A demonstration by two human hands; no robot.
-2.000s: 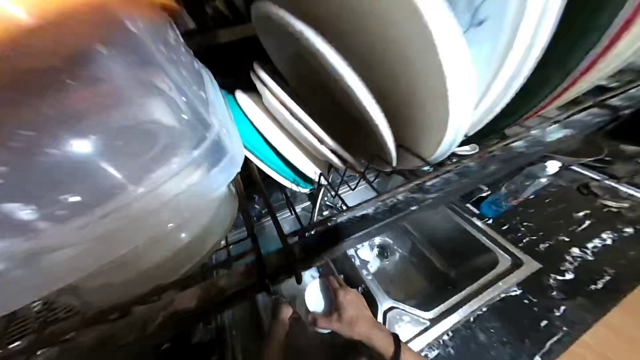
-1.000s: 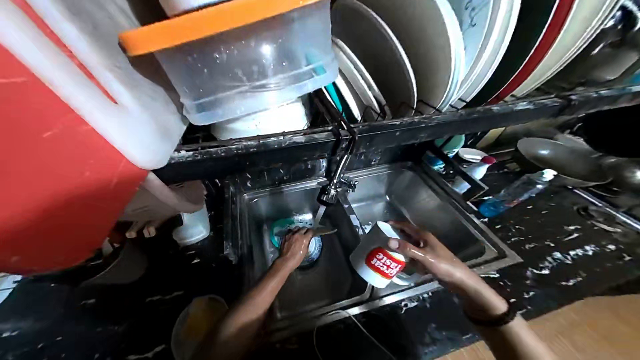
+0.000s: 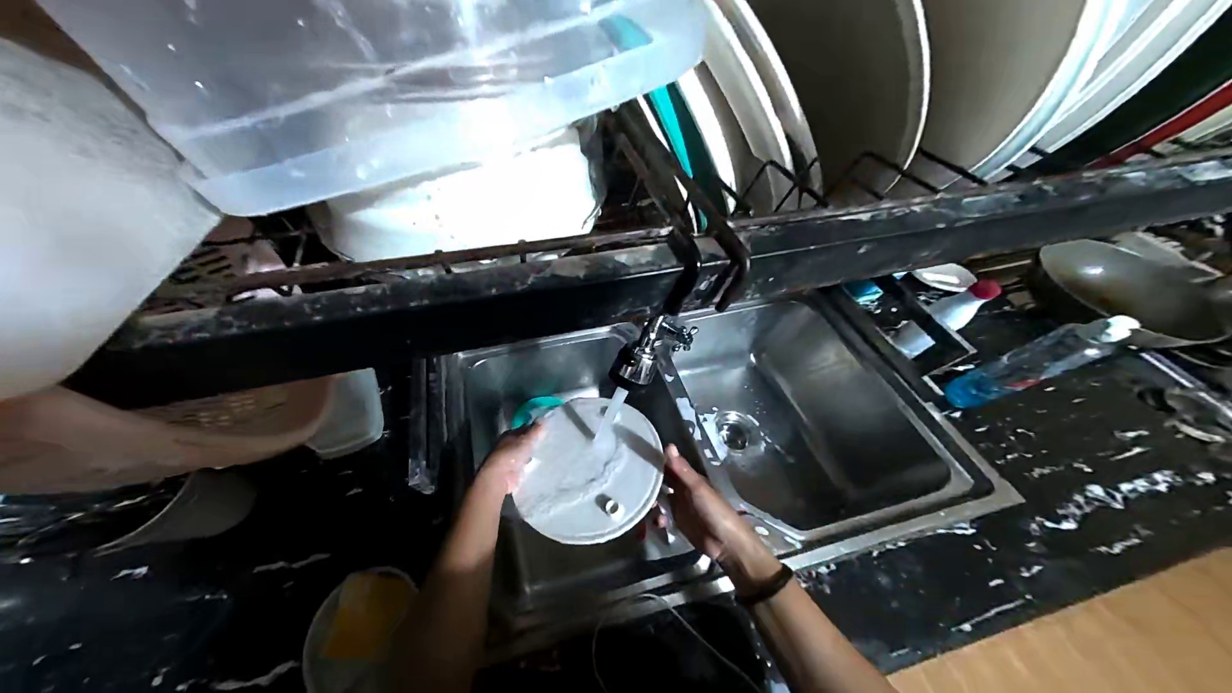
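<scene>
A round white plate or lid (image 3: 568, 481) is held between my two hands under the running faucet (image 3: 640, 361), over the left basin of a steel double sink (image 3: 539, 563). Water lands on its upper face. My left hand (image 3: 510, 462) grips its left rim, and my right hand (image 3: 707, 510) holds its right side. Part of a white and red object, perhaps the mug, shows beneath my right hand, mostly hidden. A teal item (image 3: 537, 409) peeks out behind the plate or lid. The right basin (image 3: 818, 414) shows its drain.
Above the sink runs a black dish rack (image 3: 481, 289) with upright plates (image 3: 847, 77) and a clear plastic container (image 3: 414, 106). A spray bottle or similar bottle with blue liquid (image 3: 1030, 366) lies right of the sink, near a pan (image 3: 1126, 289). A bowl (image 3: 361, 616) sits at lower left.
One second ago my right hand held a white and red mug and my left hand was low in the left basin. Now both hands hold the round white piece under the water.
</scene>
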